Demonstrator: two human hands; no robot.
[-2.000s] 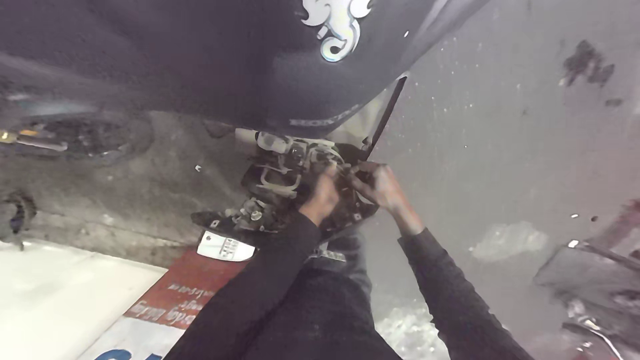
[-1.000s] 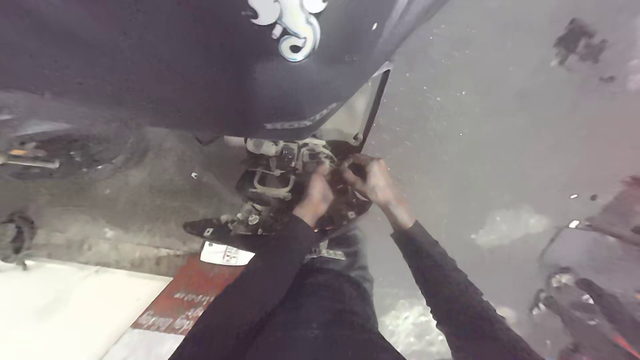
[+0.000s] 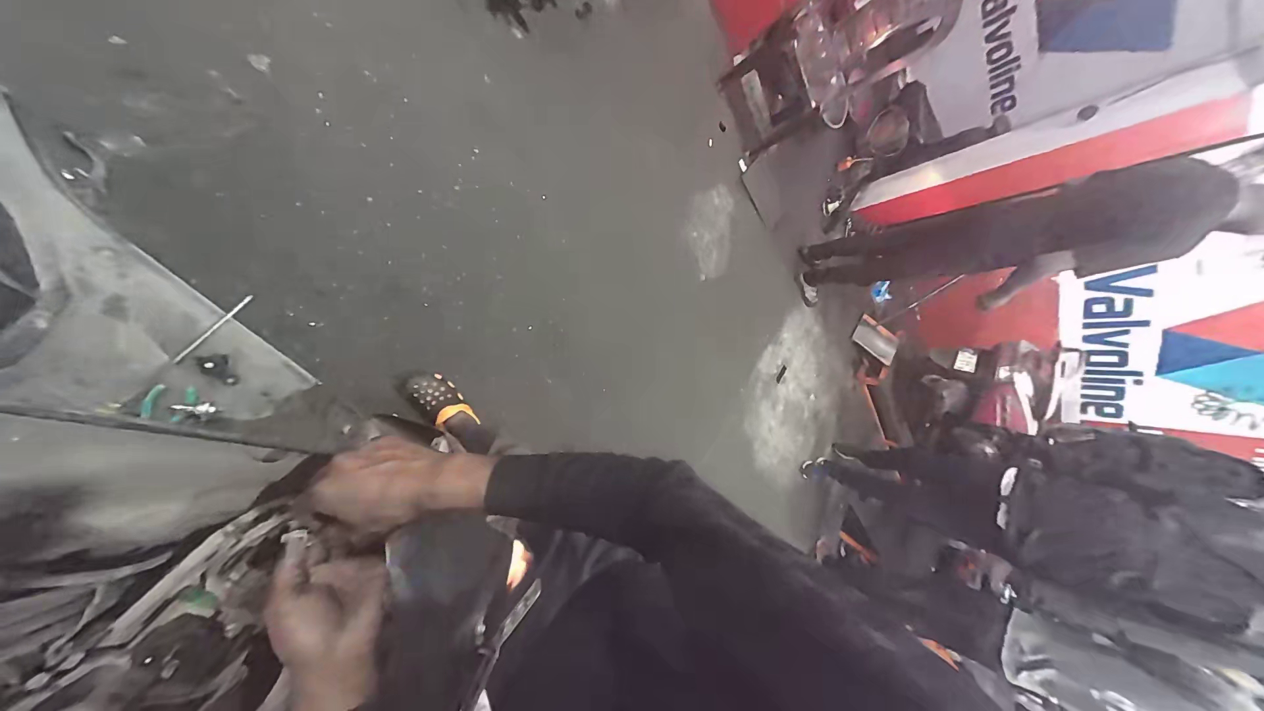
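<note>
At the lower left, my right hand (image 3: 380, 484) reaches over the exposed frame and parts of a motorbike (image 3: 188, 592), close to the edge of a grey panel (image 3: 89, 326). Just below it is my left hand (image 3: 326, 617), blurred, its fingers among the same parts. A pale small piece shows by its fingertips; I cannot tell whether it is held. The right fingertips are hidden in the dark parts. On the panel lie a thin metal rod (image 3: 213, 330), a small black part (image 3: 217, 368) and a hand tool with teal handles (image 3: 183, 406).
A black clog with an orange strap (image 3: 444, 400) is on the grey floor (image 3: 553, 247) beside my right forearm. At the right, a person in dark clothes (image 3: 1047, 222) stands by red and white Valvoline boards (image 3: 1111, 341). More motorbikes (image 3: 1027, 385) and dark-clothed figures are at the lower right.
The view has swung far to the right, bringing the people and boards into sight. Both hands remain close together at the motorbike's exposed parts.
</note>
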